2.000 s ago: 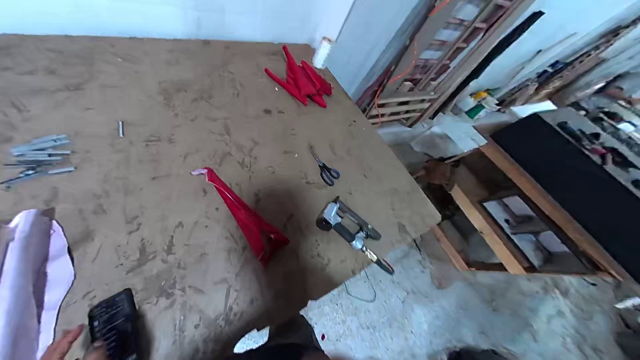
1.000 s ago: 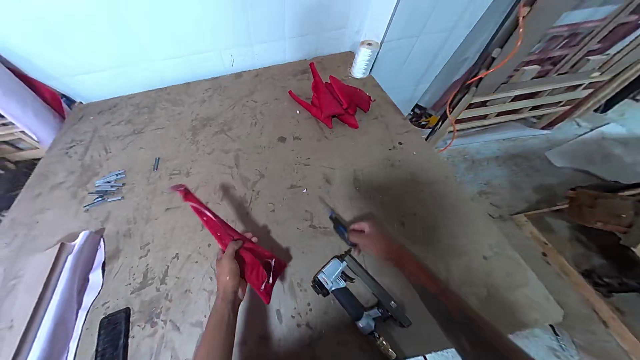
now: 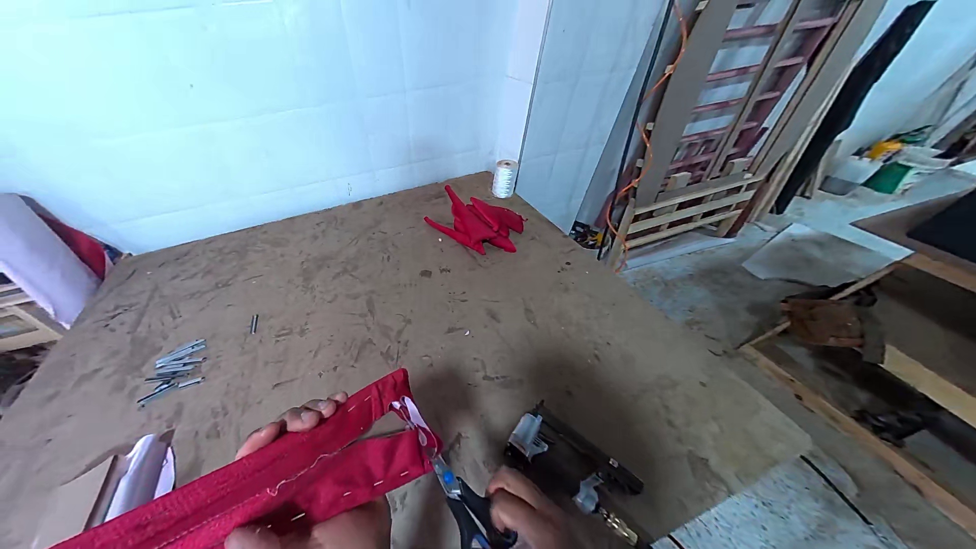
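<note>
A long piece of red fabric [image 3: 305,465] with visible stitches is held in my left hand [image 3: 335,526], whose fingers show above and below it. At its right end lies a light pink-white strip [image 3: 412,419], touched by the blades of the scissors [image 3: 457,496]. My right hand [image 3: 526,507] grips their dark handles. Beside that hand, a pneumatic staple gun [image 3: 572,457] rests on the table, its lower end partly hidden. A crumpled heap of red fabric pieces [image 3: 480,225] lies near the far corner of the table.
A spool of white thread [image 3: 505,179] stands at the brown table's [image 3: 366,305] far corner by the wall. Several metal staple strips [image 3: 175,370] lie at the left, near a roll of pale material [image 3: 141,473]. Wooden frames [image 3: 709,137] lean at the right, and a wooden structure [image 3: 862,457] stands on the floor.
The red fabric piece, lying on the table two seconds ago, is now lifted in my left hand. My right hand has picked up the scissors and brought them to the fabric's end.
</note>
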